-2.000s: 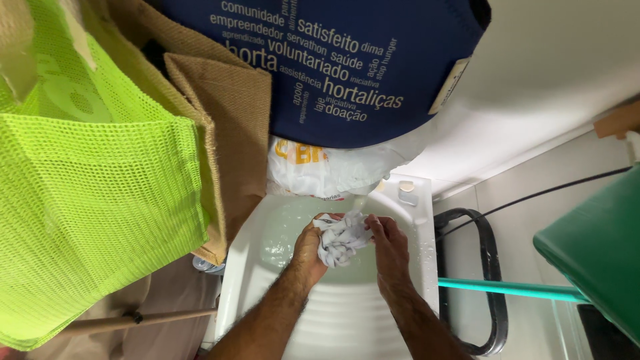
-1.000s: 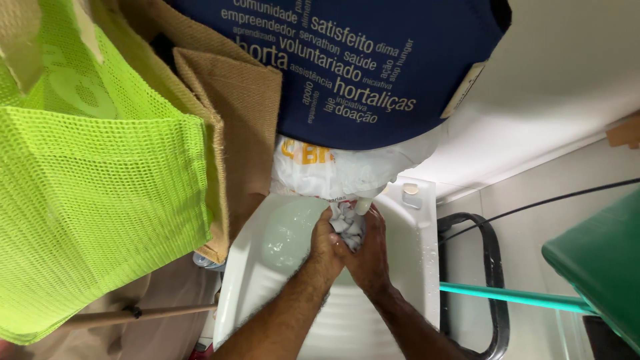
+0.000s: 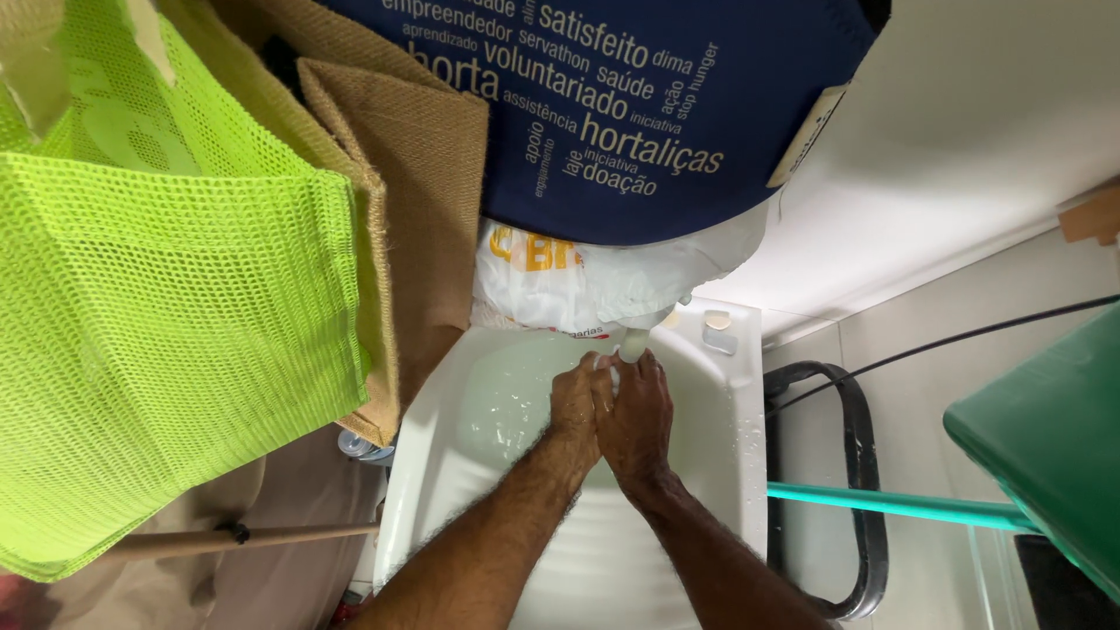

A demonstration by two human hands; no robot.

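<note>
Both my hands are pressed together around a wet white cloth (image 3: 616, 372), just under the spout of a tap (image 3: 633, 344). My left hand (image 3: 577, 398) wraps it from the left and my right hand (image 3: 637, 411) from the right. Only small bits of the cloth show between the fingers; the rest is hidden. Below the hands is a white laundry sink (image 3: 751, 437) with a ribbed front slope and cloudy water in its basin.
A lime mesh bag (image 3: 175, 324), a brown burlap bag (image 3: 437, 175), a navy printed bag (image 3: 612, 114) and a white plastic bag (image 3: 542, 284) hang over the sink's back and left. Soap pieces (image 3: 718, 332) lie on its rim. At right are a teal pole (image 3: 892, 505) and green plastic object (image 3: 1050, 437).
Two seconds ago the cloth lay loosely spread between my separated hands. My hands have since closed together around it and moved back to the tap.
</note>
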